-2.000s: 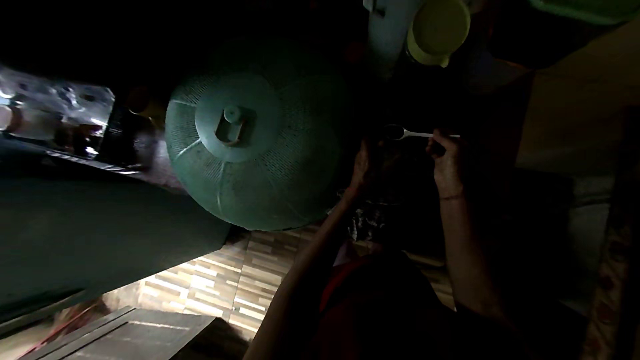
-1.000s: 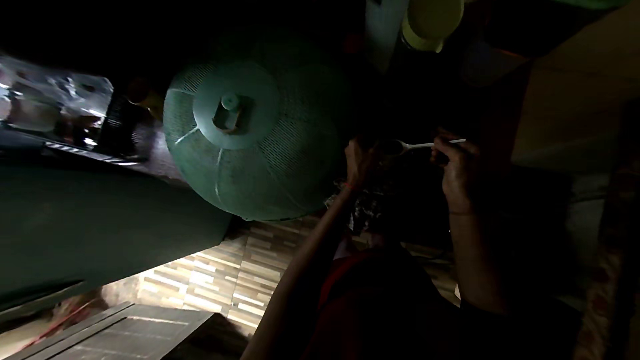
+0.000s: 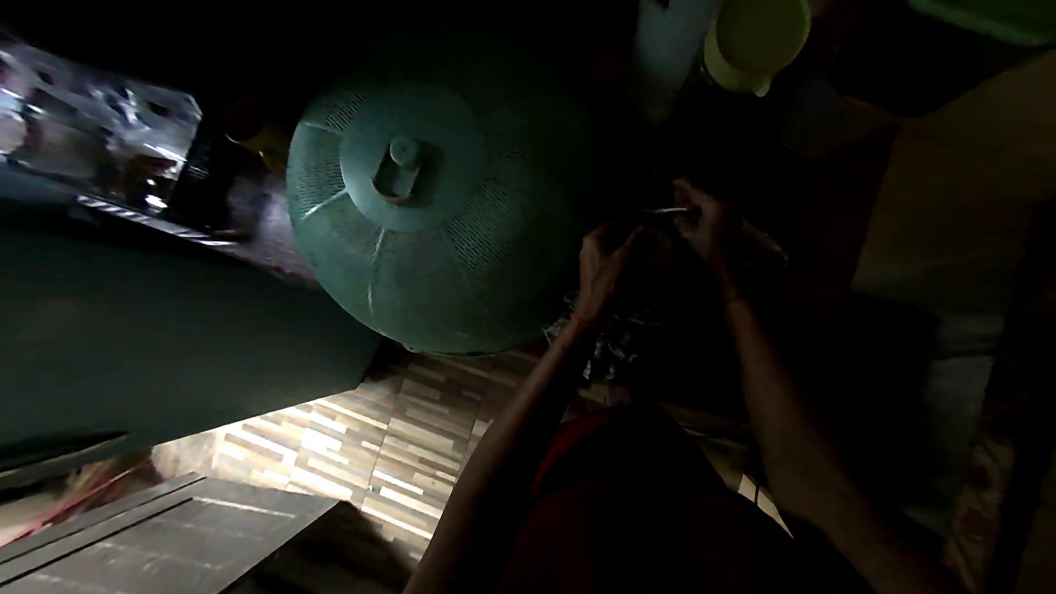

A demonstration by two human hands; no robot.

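Note:
My right hand (image 3: 701, 219) is closed on a light-coloured spoon (image 3: 670, 210), whose end points left toward my other hand. Just right of a large green domed plastic cover (image 3: 412, 272), my left hand (image 3: 606, 260) has its fingers bent in deep shadow; whether they hold anything cannot be made out. A red band circles the left wrist. What lies under and between the hands is too dark to tell.
A yellow plastic mug (image 3: 759, 37) stands beyond the hands, beside a pale container (image 3: 672, 49). A green-rimmed vessel (image 3: 990, 21) is at the top right. Clear plastic packaging (image 3: 91, 124) lies far left, above a dark green surface (image 3: 165, 322). Below is a patterned floor (image 3: 371, 454).
My right hand has moved left with the spoon, closer to my left hand. Less of the spoon shows than before. The green cover has stayed put.

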